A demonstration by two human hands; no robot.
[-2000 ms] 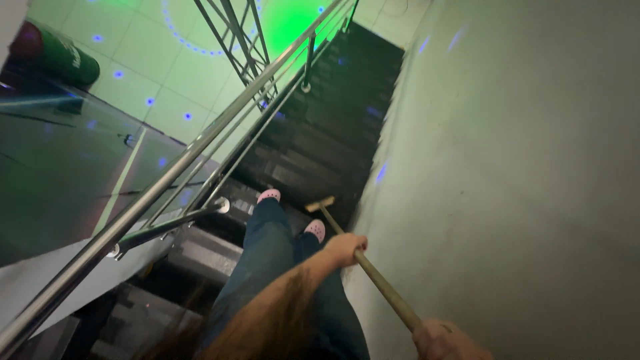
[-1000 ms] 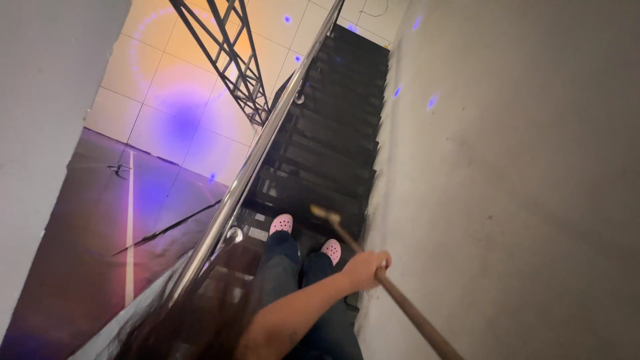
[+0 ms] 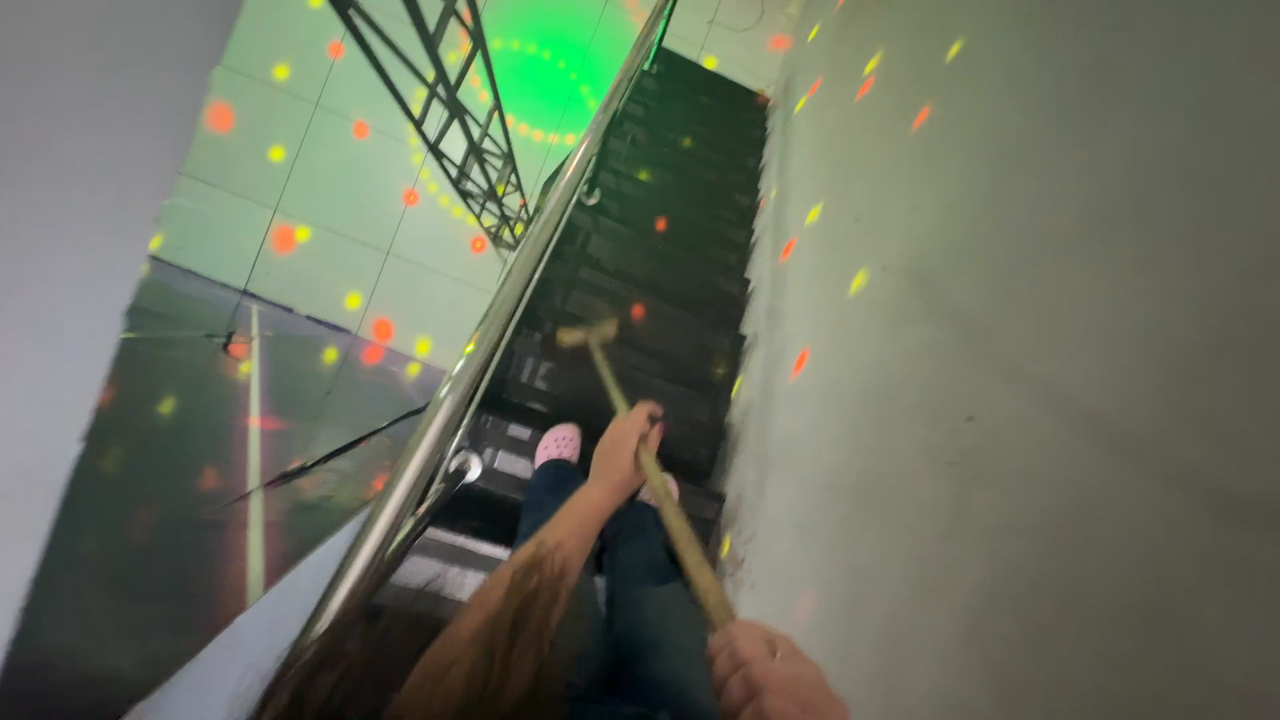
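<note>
A long wooden handle (image 3: 690, 550) runs from the lower right up to a short crosswise head (image 3: 587, 333), blurred, over the dark stair treads (image 3: 650, 240). My left hand (image 3: 627, 450) grips the handle around its middle, above my feet. Nearer to me, my right hand (image 3: 770, 670) is closed around the handle's upper end, at the bottom of the view. Whether the head bears bristles cannot be told. One pink clog (image 3: 558, 445) shows on a step; the other (image 3: 659, 489) is partly hidden behind the handle and my left hand.
A metal handrail (image 3: 500, 300) borders the stairs on the left, with a grey wall (image 3: 1000, 400) close on the right. Beyond the rail stand a metal truss (image 3: 465, 150) and, far below, a tiled floor (image 3: 230, 190) dotted with coloured light.
The handle's head has swung from the wall side toward the handrail side of the stairs. My right hand, out of view one second ago, shows again. The projected lights have changed colour.
</note>
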